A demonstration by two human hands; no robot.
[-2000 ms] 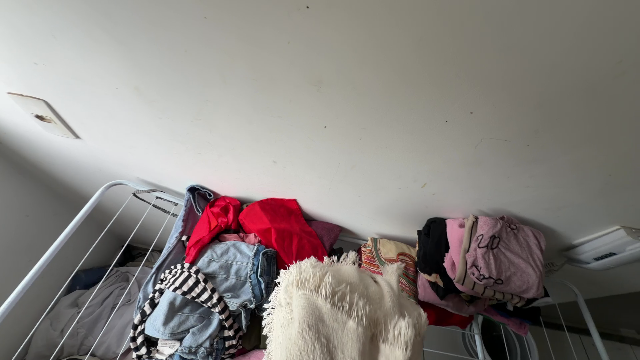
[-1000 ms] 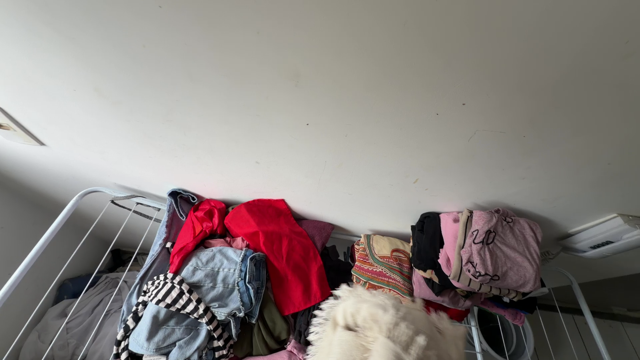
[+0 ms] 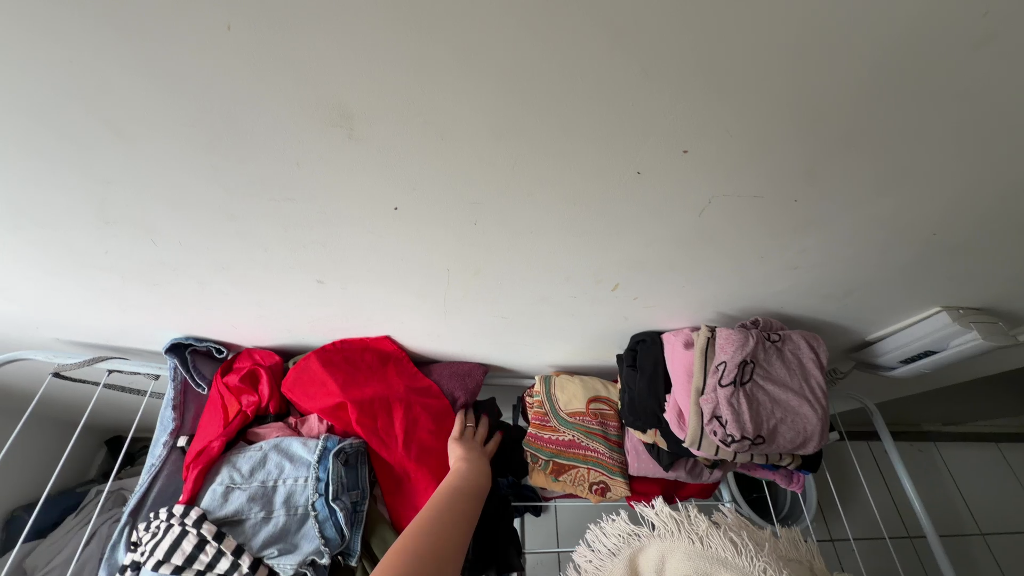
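My left hand (image 3: 472, 442), with a ring on one finger, reaches up from the bottom edge and rests its fingers on black cloth (image 3: 500, 460). Whether it grips the cloth is unclear. Red cloth (image 3: 384, 420) lies beside it on the left, with a maroon piece (image 3: 456, 382) behind. Light blue denim (image 3: 268, 496) and black-and-white striped fabric (image 3: 188, 544) are heaped farther left. Right of the hand sits folded paisley cloth (image 3: 578, 440). A cream fringed textile (image 3: 696, 548) shows at the bottom edge; my right hand is out of sight.
The clothes lie on a white wire drying rack (image 3: 896, 456) against a pale wall (image 3: 512, 200). A folded stack with pink garments (image 3: 768, 392) stands on its right part. Below are a bucket (image 3: 804, 508) and floor tiles. A white fixture (image 3: 932, 342) is at right.
The cream fringed textile has moved right and lower, uncovering more of the rack. My left hand has come into view and reached the black cloth.
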